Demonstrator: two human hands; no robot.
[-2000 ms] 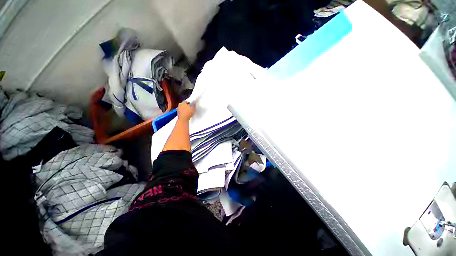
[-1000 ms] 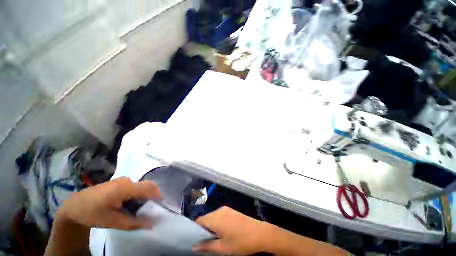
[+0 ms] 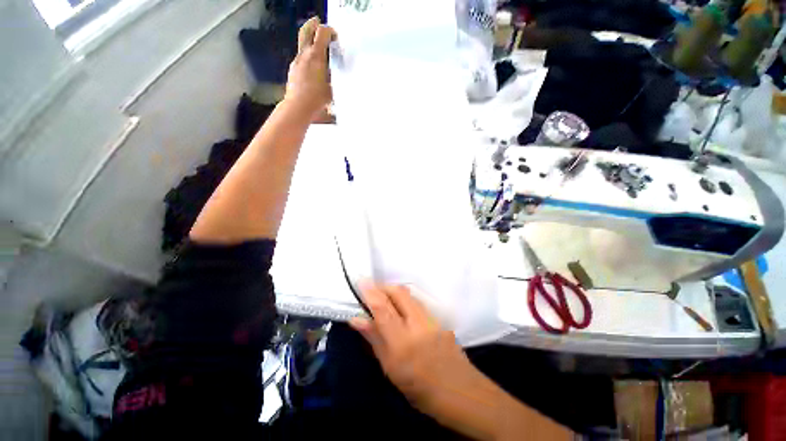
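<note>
A large white panel (image 3: 414, 172) with a thin dark edge is held up over the left part of the sewing table (image 3: 297, 250). My left hand (image 3: 312, 73) grips its upper left edge. My right hand (image 3: 414, 340) holds its lower edge near the table front, fingers on the white face. The panel hides the table behind it. The white sewing machine (image 3: 603, 194) with a blue stripe stands to the right; the panel partly covers the view near its needle end. Red-handled scissors (image 3: 558, 301) lie on the machine bed beside a small brown block (image 3: 580, 275).
A thin tool (image 3: 696, 318) lies at the bed's right end. White plastic bags (image 3: 517, 99) and dark fabric (image 3: 603, 82) are behind the machine. Cardboard boxes (image 3: 639, 409) stand below right. Fabric (image 3: 95, 366) is piled at lower left beside the wall.
My hands have moved up and right from in front of the table. The white panel is now raised and spread between them, with my left hand far forward. The view has shifted right since the oldest frame.
</note>
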